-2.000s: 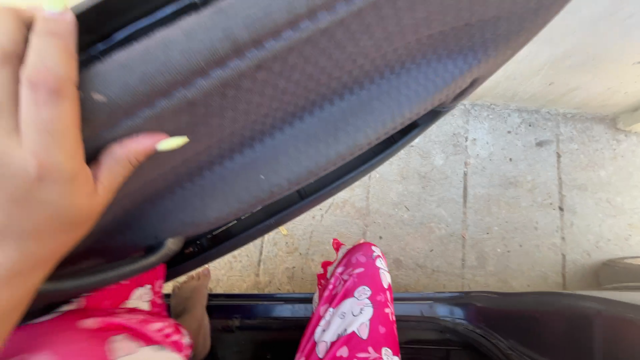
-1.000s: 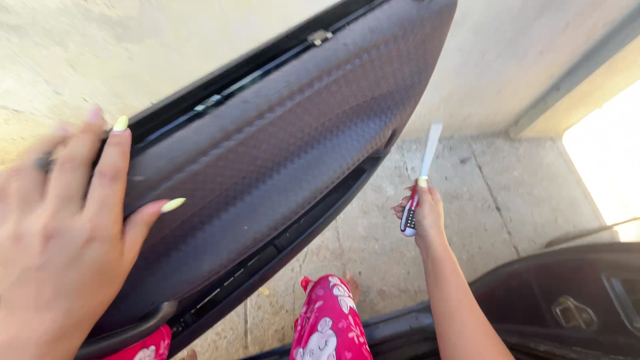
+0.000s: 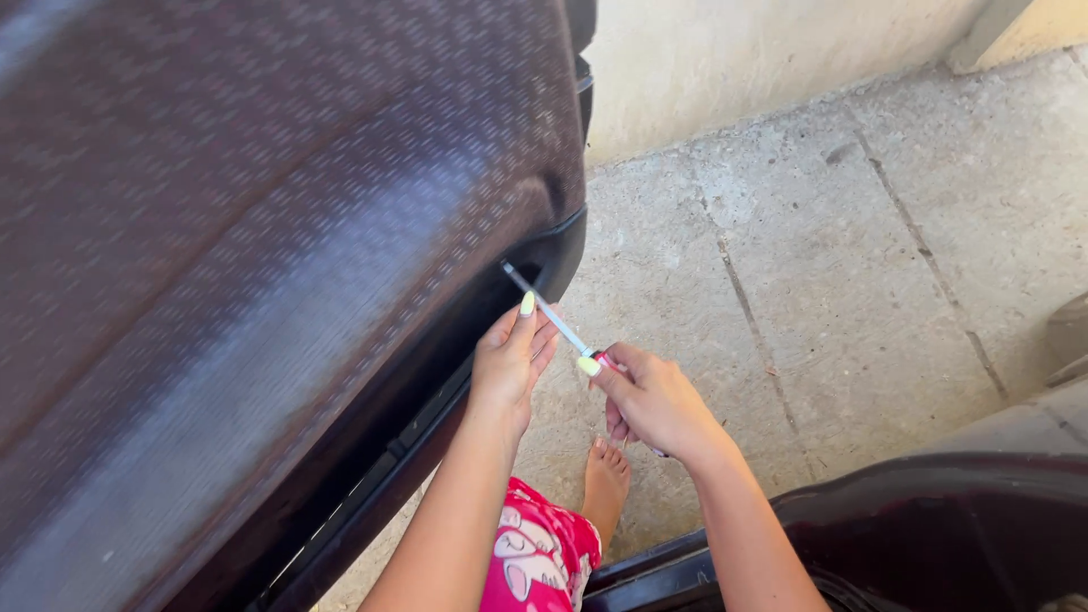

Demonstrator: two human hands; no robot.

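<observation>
My right hand (image 3: 650,391) grips the red handle of a screwdriver (image 3: 552,316), whose metal shaft slants up and left. Its tip lies at the lower corner of the textured car door panel (image 3: 340,221), beside a dark recess in the black trim (image 3: 557,251). Whether the tip touches the panel cannot be told. My left hand (image 3: 514,353) is at the shaft, thumb against or just over it near the tip, its other fingers loosely spread behind. Most of the handle is hidden by my right hand.
The open door fills the left side. A dark car body and sill (image 3: 654,565) lie at the lower right. Below is a concrete floor (image 3: 816,280) with grooves, bounded by a pale wall (image 3: 748,59). My bare foot (image 3: 606,480) stands on the floor.
My left hand has left the door's upper edge and come to the screwdriver's shaft. My right hand has brought the screwdriver to the door's lower corner. The view has moved closer to the door.
</observation>
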